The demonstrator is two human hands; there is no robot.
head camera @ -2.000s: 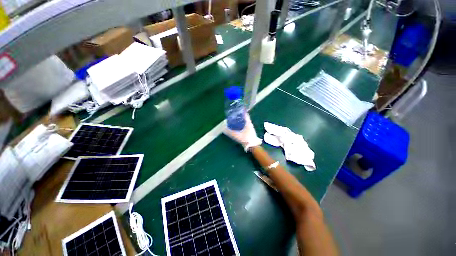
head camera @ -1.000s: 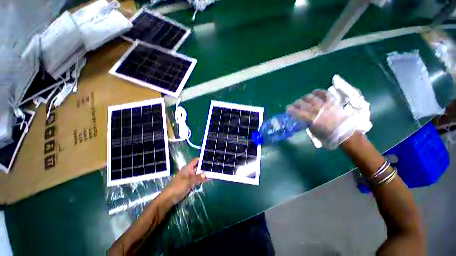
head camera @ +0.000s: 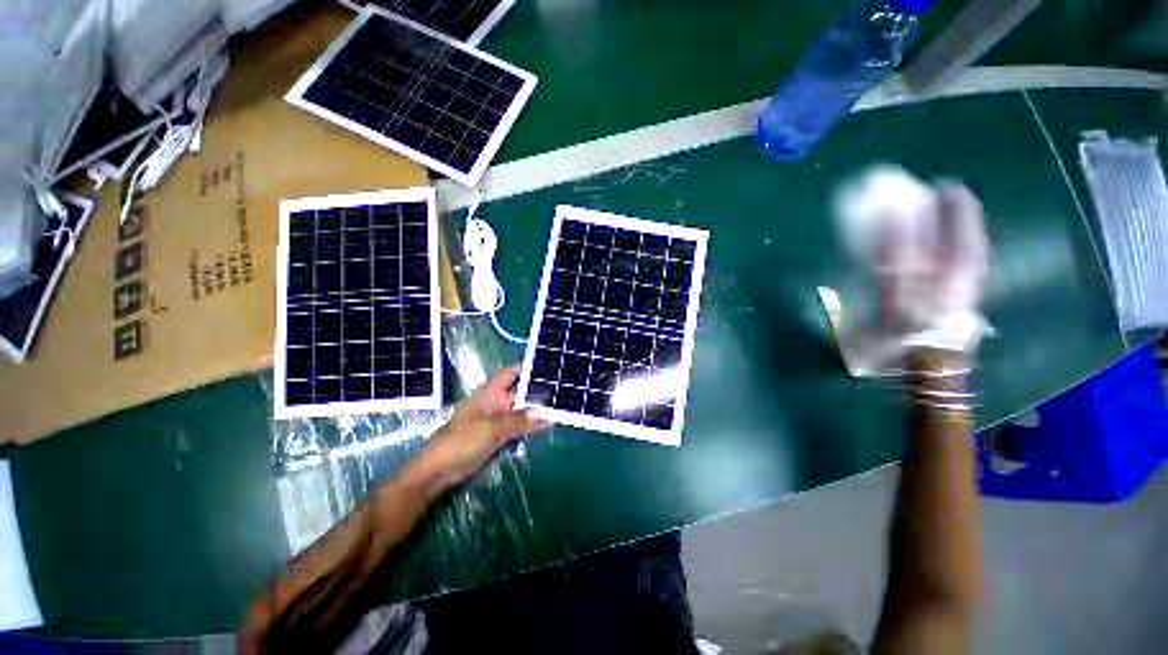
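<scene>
A white-framed solar panel (head camera: 615, 323) lies face up in front of me. My bare left hand (head camera: 491, 416) holds its lower left corner. My gloved right hand (head camera: 929, 282) is blurred over the bench to the right, on a crumpled white cloth (head camera: 884, 205); its fingers look closed on the cloth. The clear bottle with a blue cap (head camera: 833, 79) stands behind it, apart from the hand. A second panel (head camera: 360, 302) lies to the left. A coiled white cable (head camera: 482, 265) lies between the two panels. A thin pale strip (head camera: 833, 308) lies by the right hand.
More panels (head camera: 416, 92) lie at the back left on brown cardboard (head camera: 205, 275). White wrapped packets with cords (head camera: 141, 51) are piled at the far left. Clear plastic bags (head camera: 372, 461) lie at the front edge. A ribbed pack (head camera: 1130, 230) and a blue stool (head camera: 1082, 429) are at the right.
My right hand has let go of the bottle, which now stands at the back, and has taken the cloth. My left hand still holds the panel's corner.
</scene>
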